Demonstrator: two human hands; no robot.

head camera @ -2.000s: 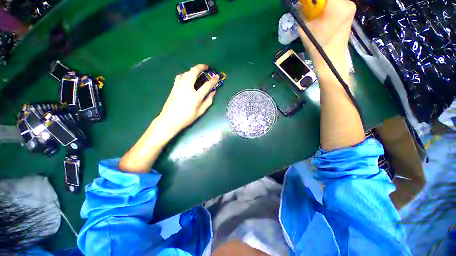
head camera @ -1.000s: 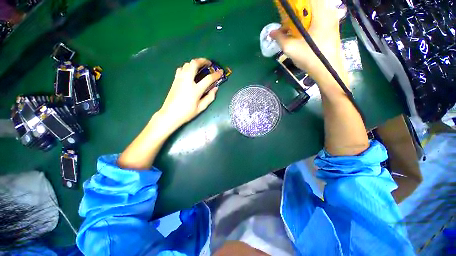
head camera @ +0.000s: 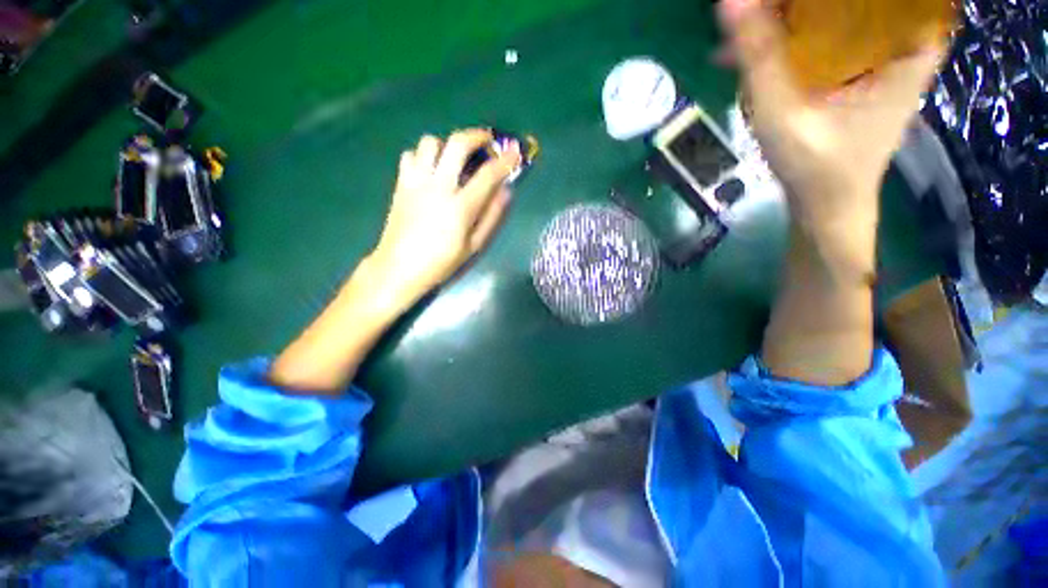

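My left hand holds a small dark device unit on the green bench, its fingers covering most of it; an orange-gold tab shows at its end. My right hand is raised at the upper right, blurred, gripping the yellow-orange body of the electric screwdriver, which is cut off by the top edge. The tool's bit is not visible. The round screw dish, speckled silver, lies between my hands. A light-faced unit lies beyond it, beside a whitish round container.
Dark units are heaped at the left, with a single unit below them. Black shiny wrapped material lies at the right. A brown carton is below the bench edge. A person's dark hair and pale covering show at lower left.
My right hand has moved right with the screwdriver, away from the whitish round container, uncovering the light-faced unit. My left hand has stayed nearly still on its unit.
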